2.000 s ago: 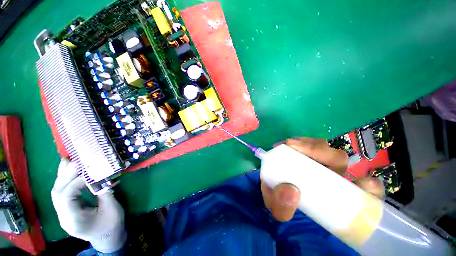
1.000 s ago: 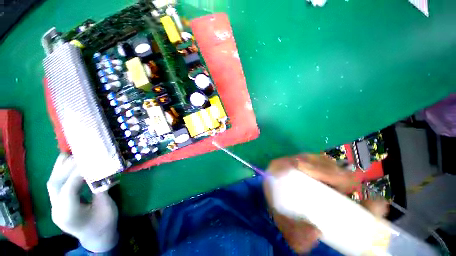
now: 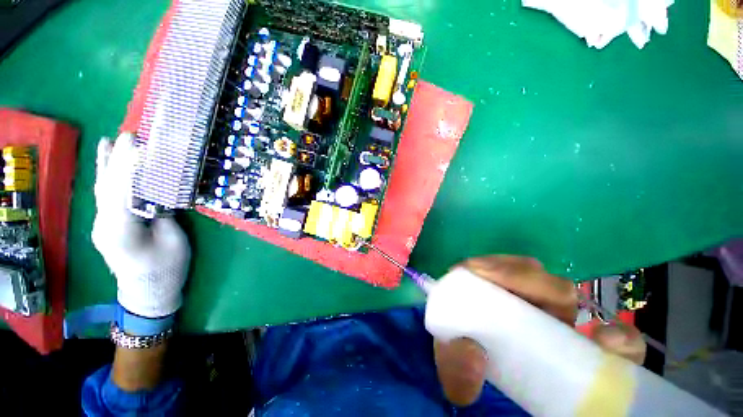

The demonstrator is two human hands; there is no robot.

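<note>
A green circuit board [image 3: 281,138] with a ribbed silver heatsink [image 3: 187,106] along its left edge lies on a red foam pad [image 3: 436,147]. My left hand [image 3: 145,236], in a white glove, is at the heatsink's lower left corner, fingers along its edge. My bare right hand [image 3: 521,297] is closed around a thick white dispensing syringe [image 3: 513,334]. Its needle [image 3: 395,262] points up left, the tip at the board's lower right corner beside the yellow block components [image 3: 338,221]. Whether the tip touches cannot be told.
Another board [image 3: 20,236] on red foam [image 3: 55,204] is at the left. A crumpled white cloth [image 3: 607,18] lies at the top right, near a yellow item [image 3: 727,37] cut by the edge. More board parts [image 3: 632,289] show at lower right, partly hidden.
The board and foam have turned clockwise and moved right, my left hand with them. The needle tip, away from the board a second ago, is back at its lower right corner. More white cloth shows.
</note>
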